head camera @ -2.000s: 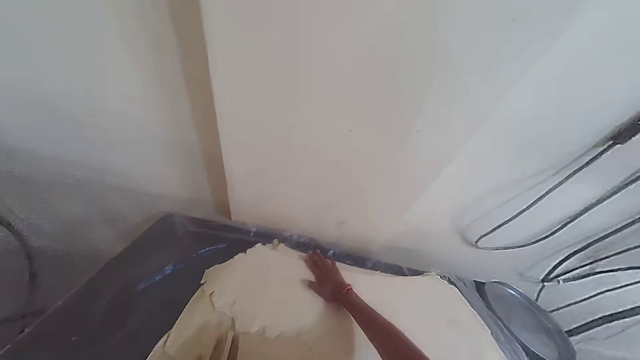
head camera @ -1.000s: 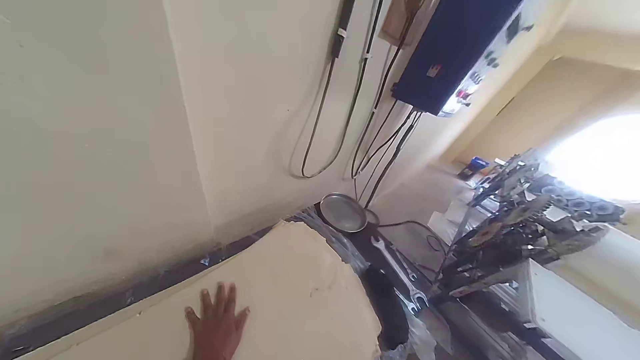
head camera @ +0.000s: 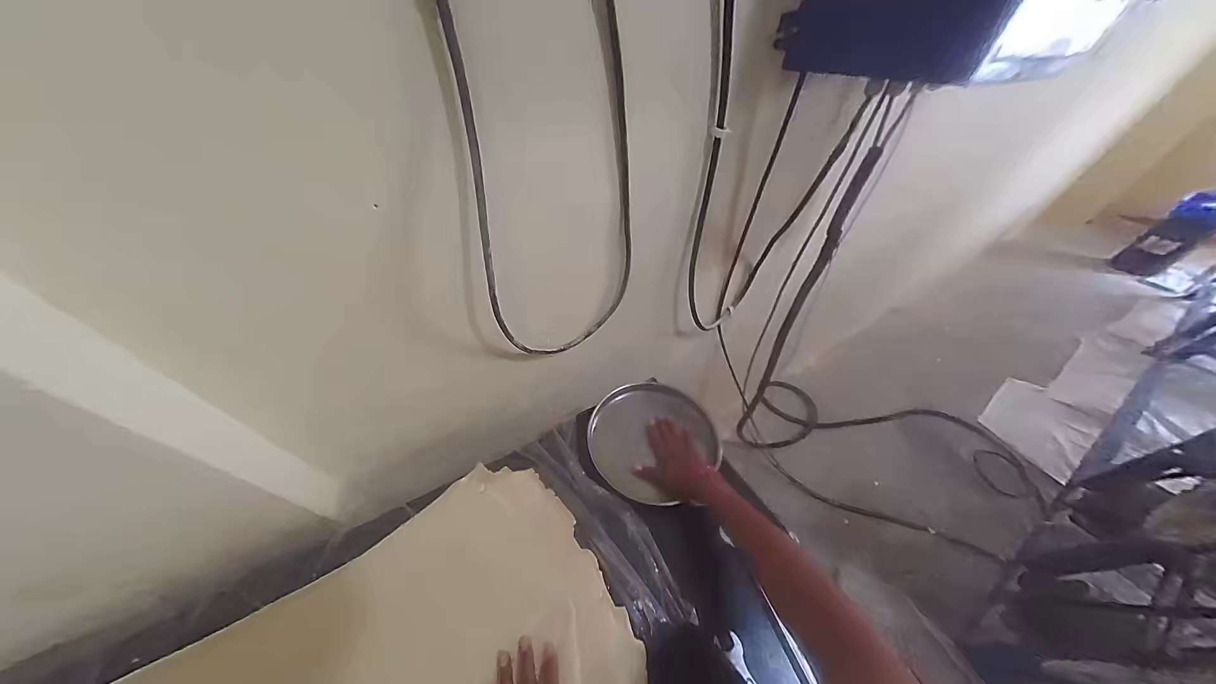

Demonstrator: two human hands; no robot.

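Observation:
A large cream-coloured sheet with a ragged edge [head camera: 456, 570] lies over dark plastic sheeting. The fingertips of my left hand [head camera: 528, 662] rest flat on it at the bottom edge of the view; the rest of that hand is out of frame. My right hand [head camera: 676, 461] reaches out to a round shallow metal plate [head camera: 617, 437] near the wall, its palm down and fingers spread over the plate's inside. Whether the fingers press on the plate or hover just above it is hard to tell. Part of a metal spanner [head camera: 736, 655] shows beside a black object [head camera: 692, 655].
Black cables [head camera: 622, 190] hang in loops on the wall below a dark blue box [head camera: 893, 43]. More cable [head camera: 883, 418] lies coiled on the floor. At the right stand dark metal parts [head camera: 1121, 570], with pale sheets [head camera: 1035, 427] on the floor behind.
The view has swung right. My right hand is now over the round plate, where no hand was a second ago. One hand was spread on the cream sheet in the earlier frames.

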